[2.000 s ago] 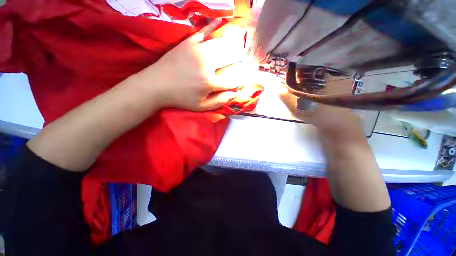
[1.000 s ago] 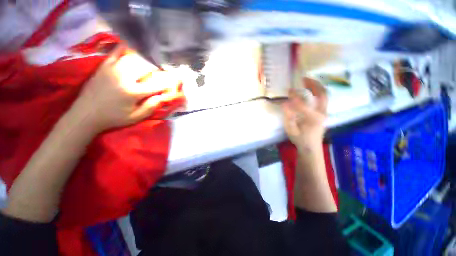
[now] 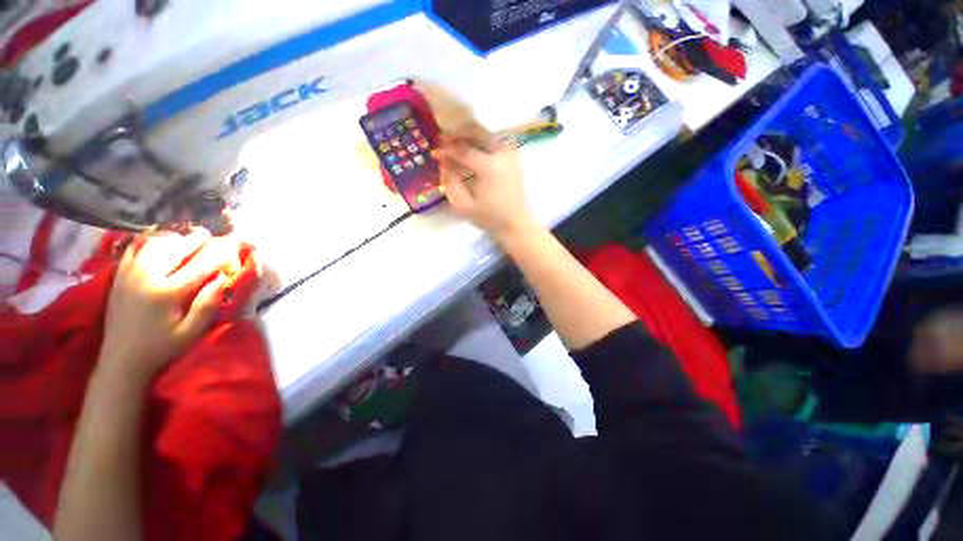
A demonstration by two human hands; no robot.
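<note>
My left hand [image 3: 174, 291] rests on the red garment [image 3: 216, 407] at the needle area, fingers curled on the cloth, partly washed out by lamp glare. The smartphone [image 3: 399, 153] lies on the white table with its screen lit and app icons showing. A magenta-red piece [image 3: 420, 104] is under the phone. My right hand [image 3: 482, 182] is at the phone's right edge, its fingertips at the lower part of the screen. The hand is not closed around the phone. The needle tip is hidden by glare.
The white JACK sewing machine [image 3: 348, 58] spans the top left. Green-and-yellow snips [image 3: 536, 129] and a bobbin tray [image 3: 627, 98] lie right of the phone. A blue crate [image 3: 729, 269] with mixed items stands at right. Red cloth [image 3: 660, 317] hangs below the table edge. A blurred hand shows far right.
The view has swung to the right. My right hand has moved from beside the needle over to the phone, whose screen now shows lit. My left hand has stayed on the red garment.
</note>
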